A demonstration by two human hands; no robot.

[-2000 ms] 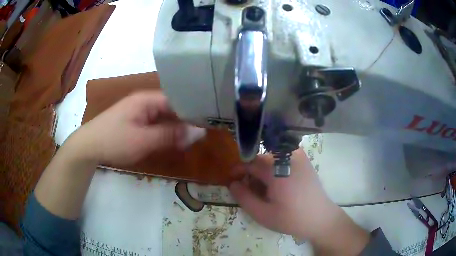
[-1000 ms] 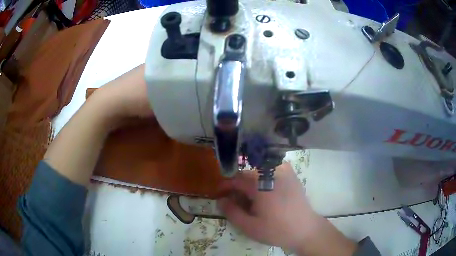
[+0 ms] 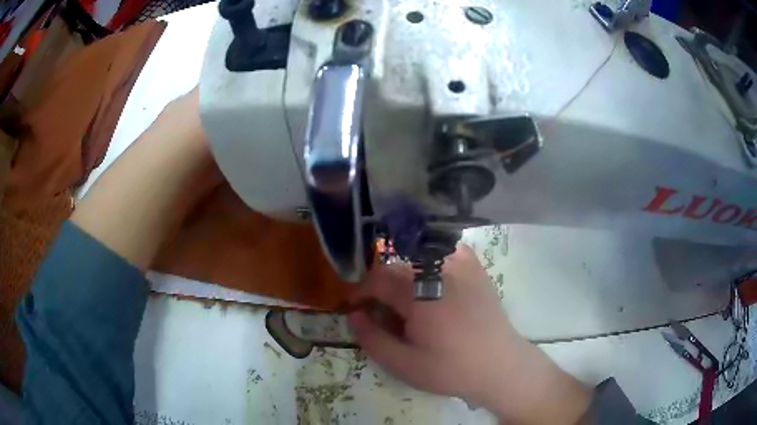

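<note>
The brown panel (image 3: 249,253) lies flat on the machine bed, left of and under the sewing head (image 3: 398,100). A white edge shows along its near side. My right hand (image 3: 440,324) has its bent fingers on the panel's right end, just below the needle area; the thumb and fingers pinch the edge. My left forearm reaches over the panel, and the hand (image 3: 199,137) is mostly hidden behind the head, so its fingers do not show. The chrome guard (image 3: 336,158) and the dark spring (image 3: 428,270) block the needle and presser foot. A small lit spot shows between them.
Brown pieces (image 3: 62,116) are piled at the left. Snips with a red handle (image 3: 693,353) lie at the right near loose threads. The slide plate's dark curved opening (image 3: 285,334) is in front of the panel.
My left hand has gone from the panel's top, where it held something white, to behind the head. My right hand stays at the panel's edge. The camera view has shifted.
</note>
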